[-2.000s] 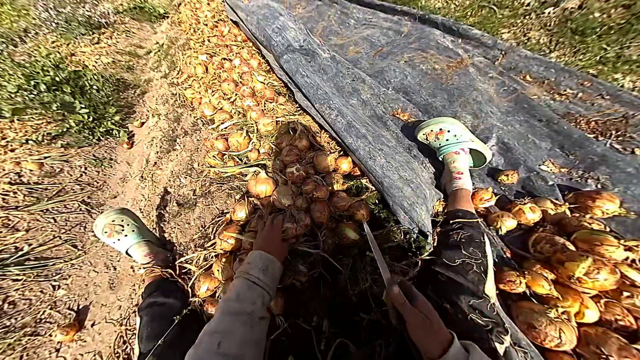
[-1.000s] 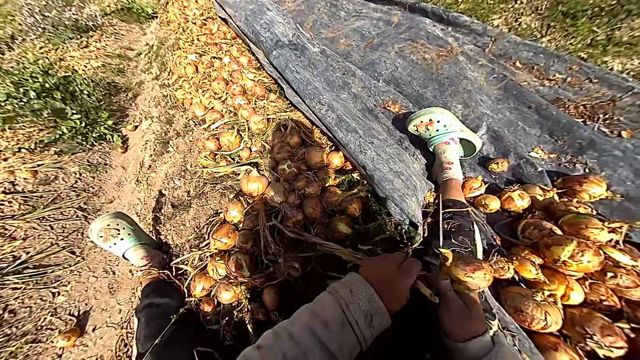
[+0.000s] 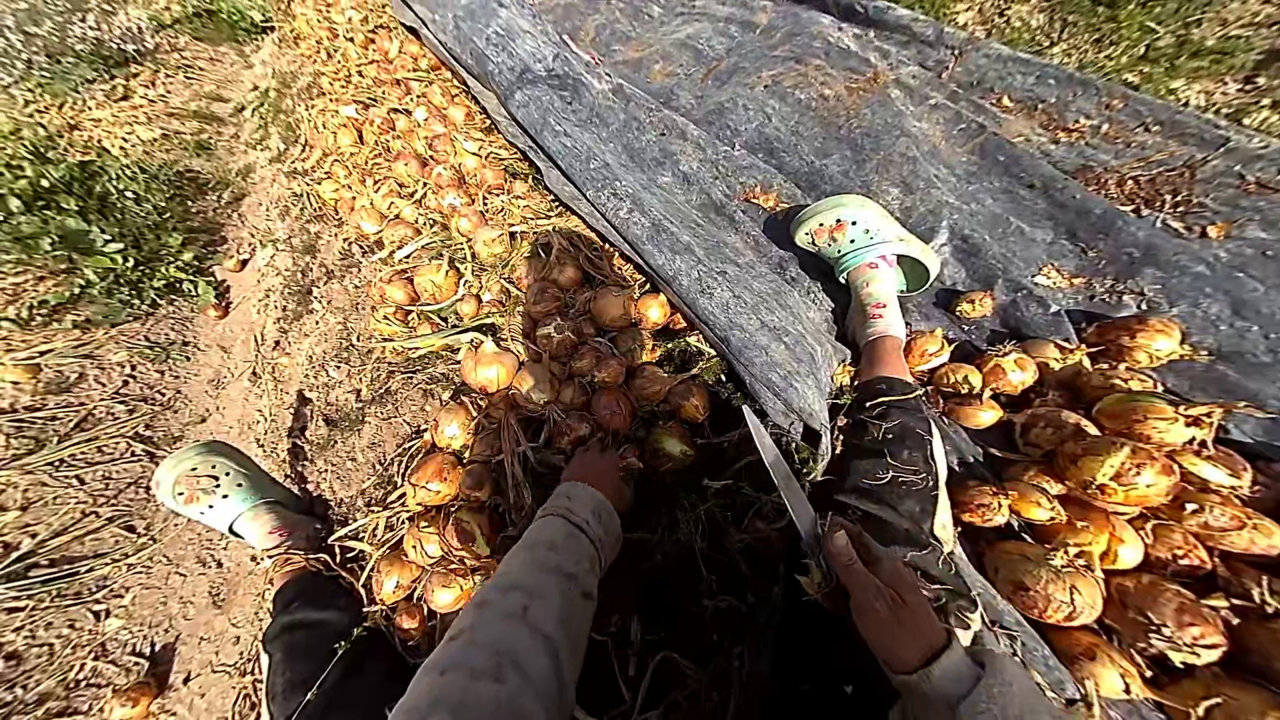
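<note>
Between my legs lies a heap of onions (image 3: 590, 350) with dry tops, partly in shadow. My left hand (image 3: 600, 472) reaches into its near edge and touches the onions; its fingers are mostly hidden, so a grip cannot be made out. My right hand (image 3: 885, 600) holds a knife (image 3: 785, 475), its blade pointing up and to the left, away from me. To the right of my leg lies a pile of onions (image 3: 1115, 475) whose tops look mostly cut short.
A dark fabric sheet (image 3: 700, 190) stretches across the upper right, with my right clog (image 3: 860, 235) on it. My left clog (image 3: 225, 485) rests on bare soil (image 3: 240, 400). A row of onions (image 3: 430, 150) runs along the sheet's edge. Green weeds (image 3: 90, 210) grow at the left.
One second ago both hands were together at the right, with an onion at my right hand and its long top by my left. My left hand has moved back to the heap; that onion has left my right hand.
</note>
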